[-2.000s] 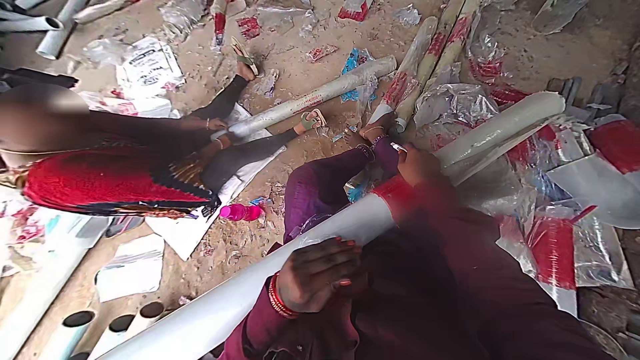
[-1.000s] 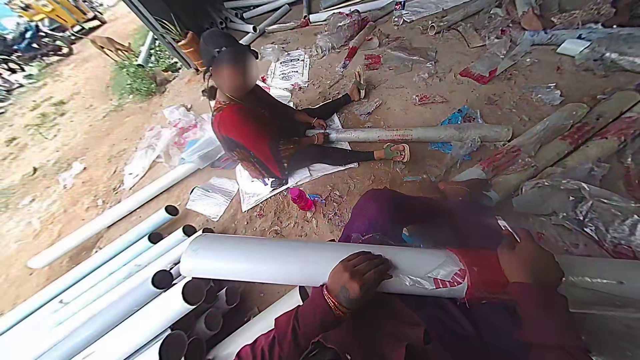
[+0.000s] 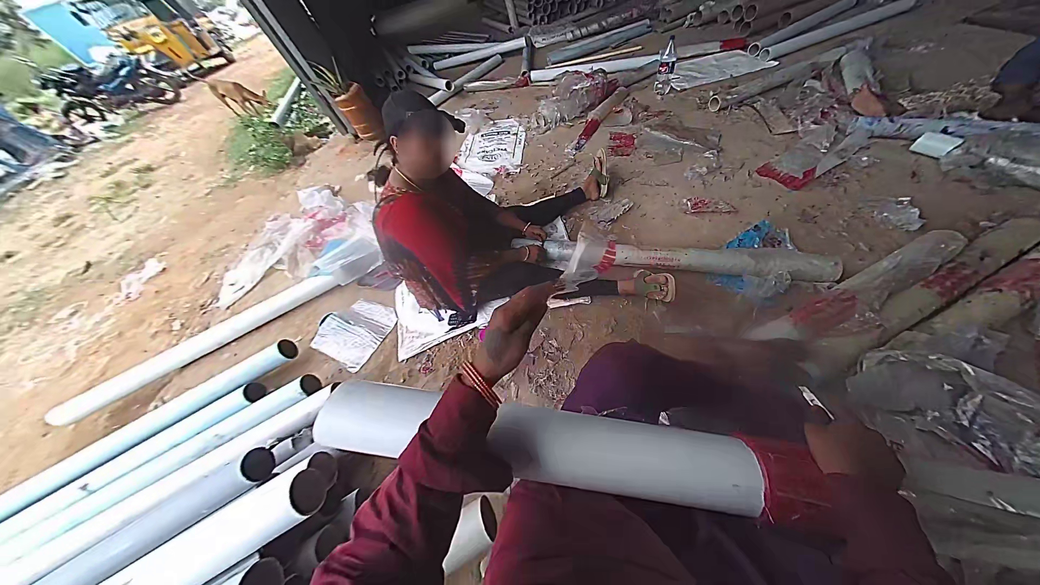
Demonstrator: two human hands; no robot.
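A large pale grey plastic pipe [image 3: 626, 459] lies across my lap, its left part bare and a red printed band of plastic wrap [image 3: 792, 479] around it on the right. My left hand [image 3: 512, 329] is raised above the pipe, with a torn piece of clear and red plastic film [image 3: 587, 258] at its fingertips. My right hand [image 3: 853, 443] is closed on a small pale-edged tool, possibly a blade, at the red band; most of the tool is hidden.
Several pipes [image 3: 175, 508] lie stacked at the lower left. Ahead, a person [image 3: 439, 227] sits on the ground with another pipe [image 3: 715, 262] across the legs. Wrapped pipes [image 3: 959, 280] and crumpled plastic film [image 3: 951, 398] lie at the right. A bottle [image 3: 666, 65] stands farther back.
My left hand has lifted off the pipe and now has a torn piece of film at its fingers. More of the pipe's grey surface is bare beside the red band. The view has swung left and up.
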